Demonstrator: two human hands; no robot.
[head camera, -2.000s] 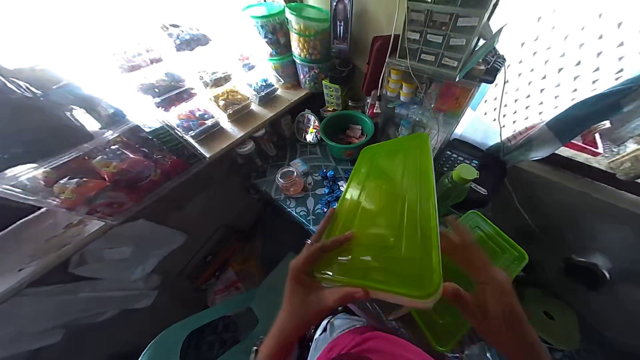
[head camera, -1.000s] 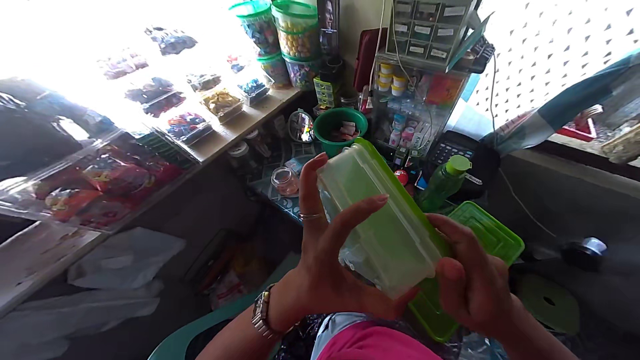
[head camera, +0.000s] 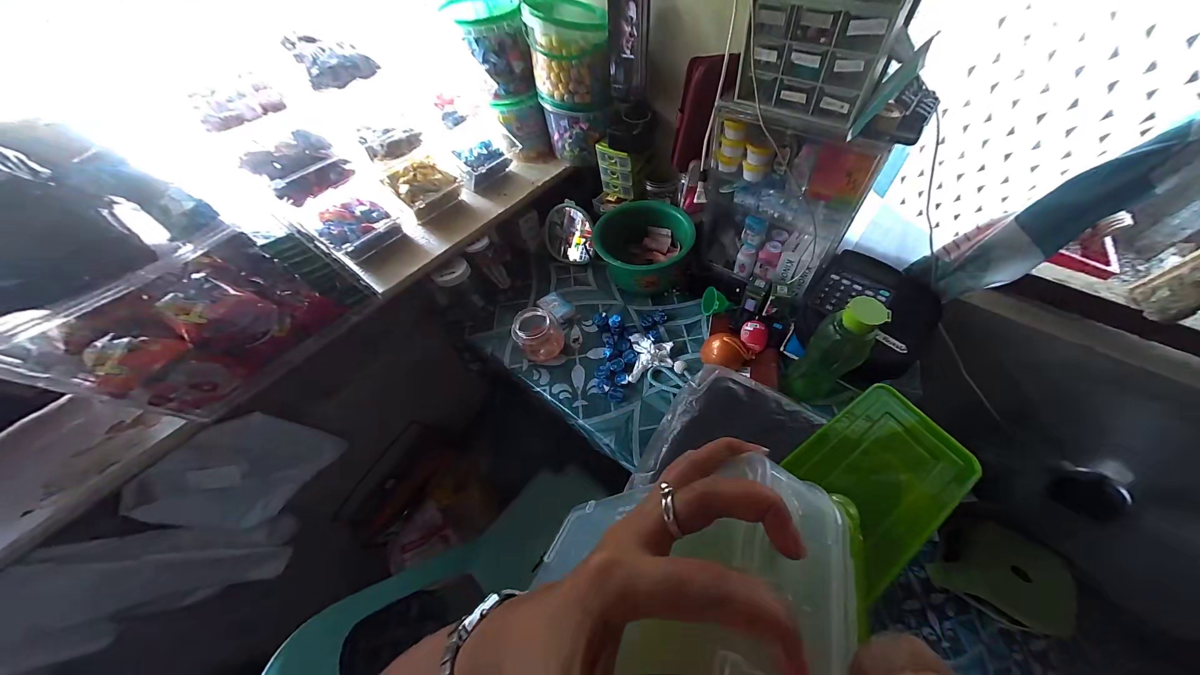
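Note:
A translucent plastic container (head camera: 816, 553) with a green lid along its right side is low in front of me. My left hand (head camera: 694, 562), with a ring and a metal bracelet, spreads over the container's near face, fingers apart; whether it grips is unclear. Only a blurred bit of my right hand (head camera: 898, 653) shows at the bottom edge, by the container's lower right corner. Behind it lies another green plastic lid (head camera: 900, 469). Beyond are blue-wrapped candies (head camera: 614, 352), a small glass jar (head camera: 538, 335) and a clear plastic-covered box (head camera: 722, 412).
A green basin (head camera: 644, 246) with paper pieces, a green bottle (head camera: 834, 347) and a black desk telephone (head camera: 872, 300) stand on the table. Small drawers (head camera: 816, 56) rise behind. Candy trays (head camera: 422, 183) line the left ledge, and a pale green chair (head camera: 375, 609) is at lower left.
The container has moved lower and nearer my body, its green lid turned from facing me to the far right side. The right hand has dropped mostly out of view, and the covered box now shows.

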